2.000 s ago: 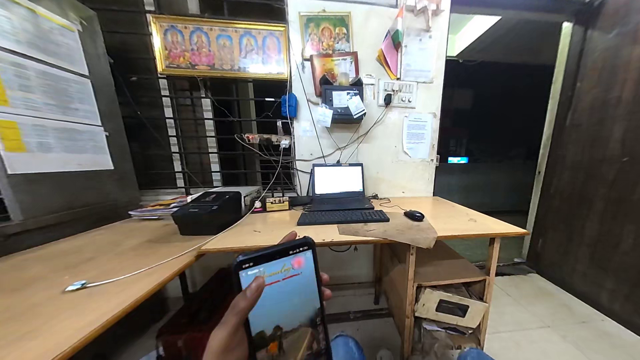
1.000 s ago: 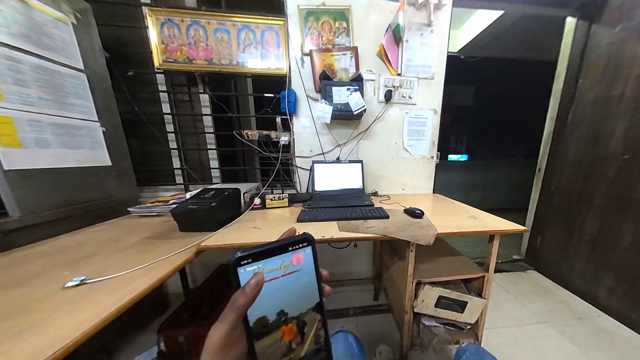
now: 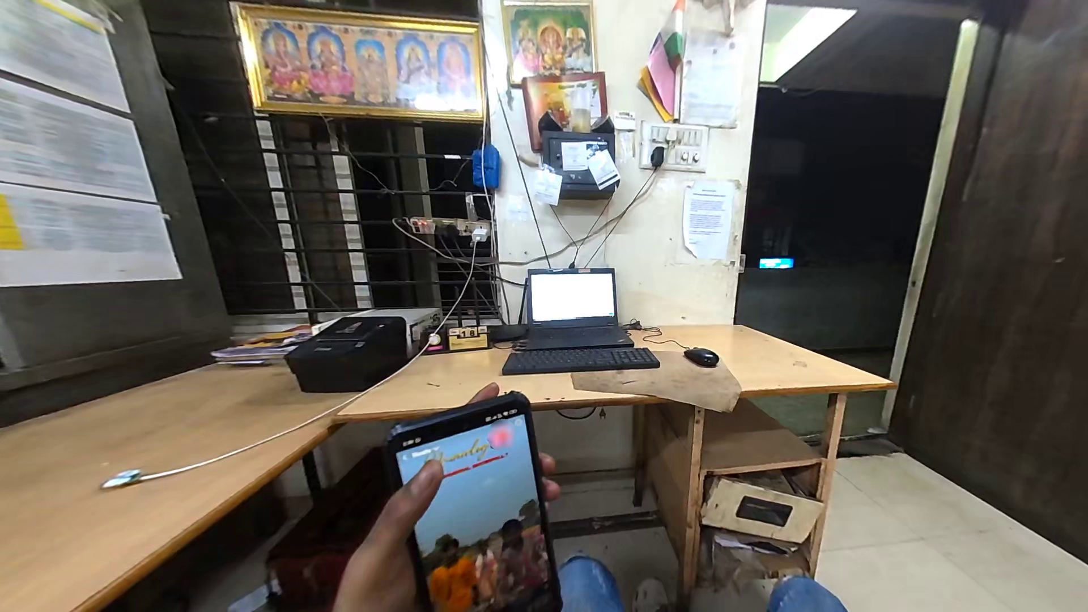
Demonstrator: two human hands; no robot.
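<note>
My left hand (image 3: pixel 387 531) is wrapped around a smartphone in a dark case (image 3: pixel 476 510), held upright at the lower middle of the view. Its thumb lies over the upper left of the lit screen, and fingertips show past the phone's right edge. The screen shows an outdoor picture with people, one in orange. Beyond the phone, on the desk, an open laptop (image 3: pixel 571 297) with a bright white screen stands behind a black keyboard (image 3: pixel 580 360). A black mouse (image 3: pixel 702 357) lies to the right of the keyboard. My right hand is out of view.
A black printer (image 3: pixel 348 353) stands on the wooden desk (image 3: pixel 799 365), left of the laptop. A white cable (image 3: pixel 280 435) crosses the desk's left wing. Below the right side, a shelf holds a cardboard box (image 3: pixel 761 510). My knees in jeans show under the desk edge.
The picture on the phone's screen has changed and now shows people larger in its lower part. My left hand keeps its hold on the phone.
</note>
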